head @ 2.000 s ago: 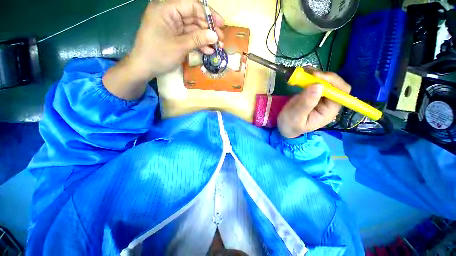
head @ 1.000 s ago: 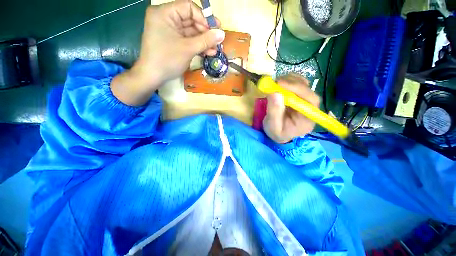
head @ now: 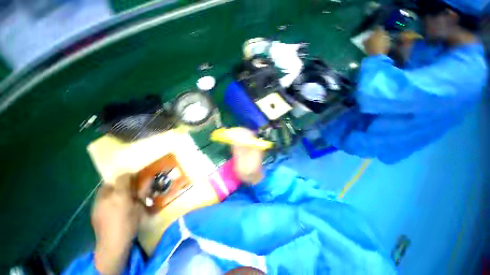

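The frame is blurred. The dark round workpiece (head: 161, 182) sits on the orange-brown fixture plate (head: 181, 194), on the cream board (head: 121, 156). My left hand (head: 114, 215) is at the fixture's left edge, its fingertips near the workpiece; I cannot make out tweezers or whether it holds anything. My right hand (head: 249, 161) holds the yellow-handled soldering iron (head: 228, 136) to the right of the fixture, beyond the pink-red block (head: 228, 178). The iron's tip is lost in the blur.
A black fan (head: 137, 123) stands at the board's far edge, beside the round tin (head: 194, 110). The blue box (head: 242, 105), a pale square plate (head: 273, 106) and a second fan (head: 313, 91) lie beyond my right hand. Another person (head: 419, 91) in blue works at the upper right.
The view has swung right and up, bringing in the other person. The iron has moved away from the workpiece to the right. My left hand is now lower beside the fixture.
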